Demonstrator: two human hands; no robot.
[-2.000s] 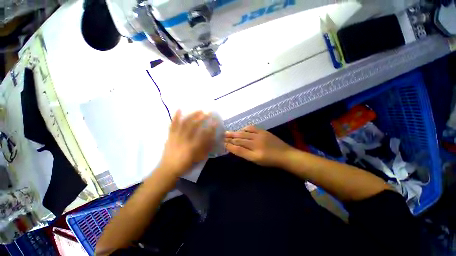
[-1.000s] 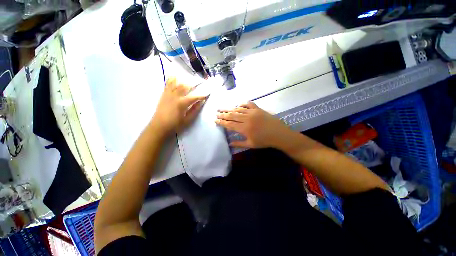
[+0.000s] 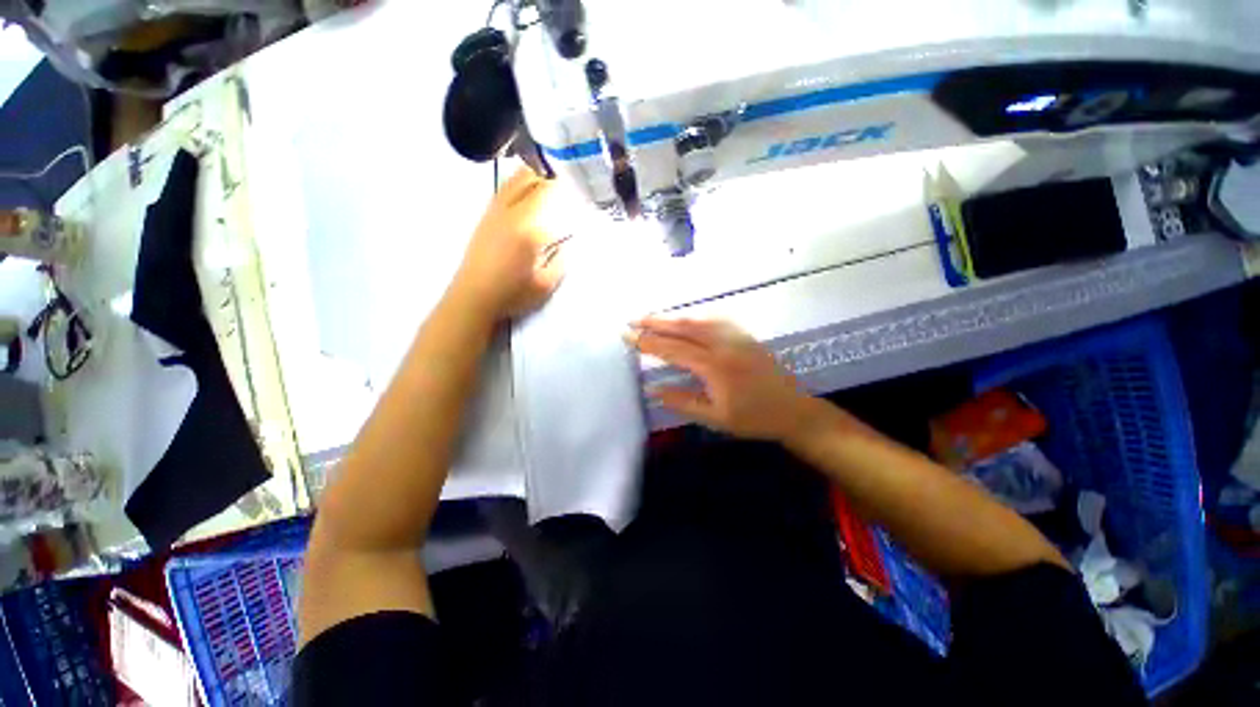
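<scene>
A pale panel [image 3: 580, 414] lies lengthwise from under the head of the white sewing machine [image 3: 829, 124] down over the table's front edge. My left hand [image 3: 518, 249] lies on the panel's upper left part, just left of the presser foot area [image 3: 633, 207], with thumb and fingers close together; whether it pinches the cloth is unclear. My right hand [image 3: 719, 370] rests flat at the panel's right edge near the table front, fingertips touching the cloth, fingers slightly apart. The needle itself is lost in glare.
Black cut pieces [image 3: 207, 373] lie at the left table edge. A black rectangle [image 3: 1046, 225] and a yellow-blue tool [image 3: 953, 238] lie right of the needle area. Blue baskets stand below at left [image 3: 235, 622] and right [image 3: 1175, 483]. A ruler strip [image 3: 995, 297] lines the front edge.
The pale panel, earlier bunched between both hands near the front edge, now lies extended up to the machine. My left hand has moved up beside the presser foot. The view has shifted.
</scene>
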